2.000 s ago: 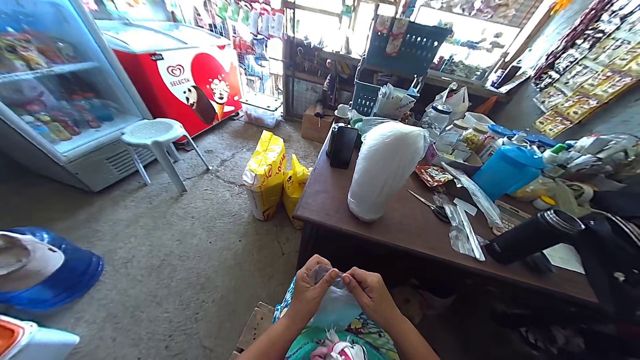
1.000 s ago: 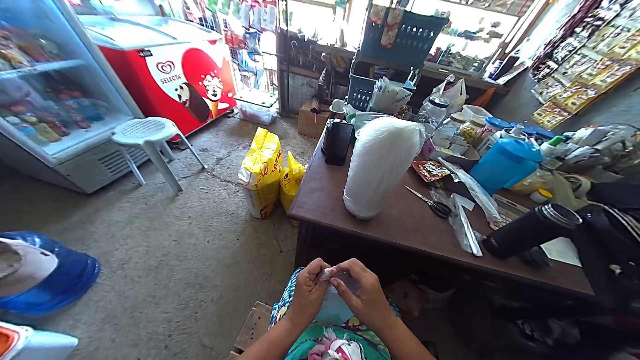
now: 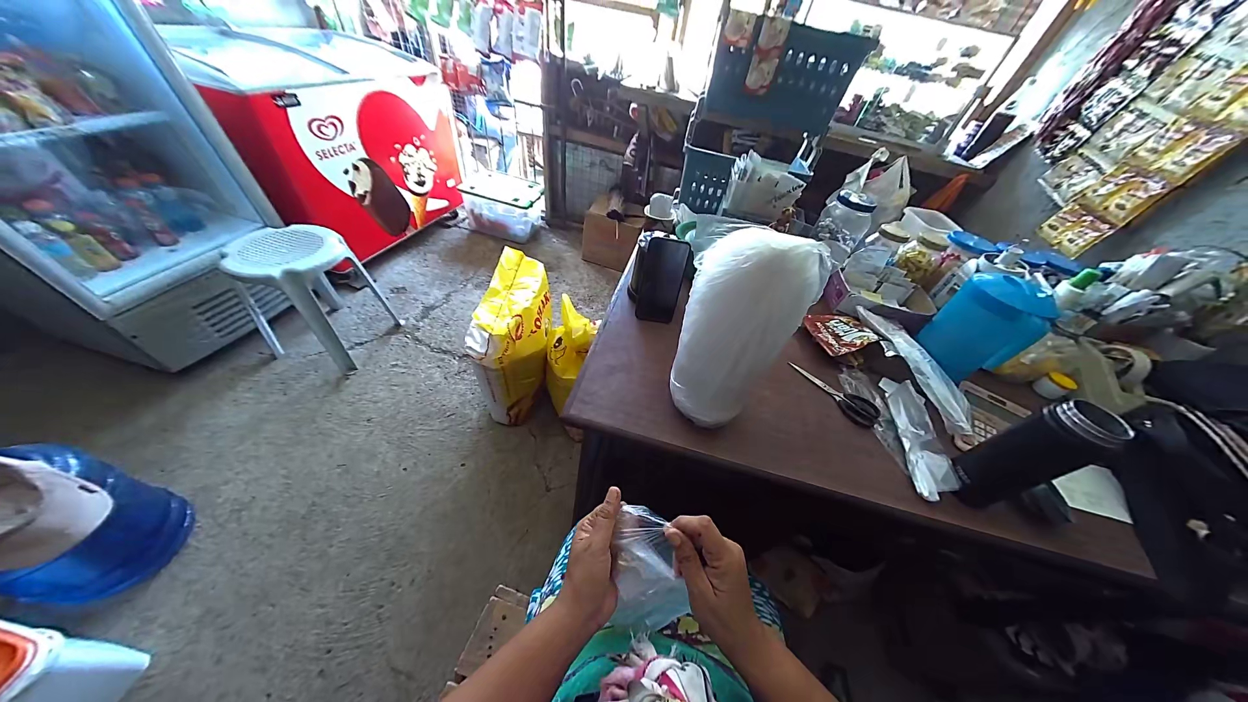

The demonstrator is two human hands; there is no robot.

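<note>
Over my lap, my left hand (image 3: 592, 561) holds one side of a clear plastic bag (image 3: 648, 575), thumb pointing up. The fingertips of my right hand (image 3: 710, 565) pinch the bag's gathered upper edge, and the film is stretched between both hands. Beyond them, a tall bundle wrapped in white plastic (image 3: 741, 327) stands on the brown table (image 3: 643, 390). Scissors (image 3: 838, 395) lie to its right, near flat plastic bags (image 3: 916, 439).
A black tumbler (image 3: 1043, 448) leans at the table's right, by a blue pitcher (image 3: 985, 322). Yellow sacks (image 3: 517, 331) stand left of the table. A plastic stool (image 3: 288, 258), red freezer (image 3: 341, 156) and blue basin (image 3: 146, 526) are further left.
My hands were close together at the bag's edge one second ago. They are now further apart, with the plastic spread between them.
</note>
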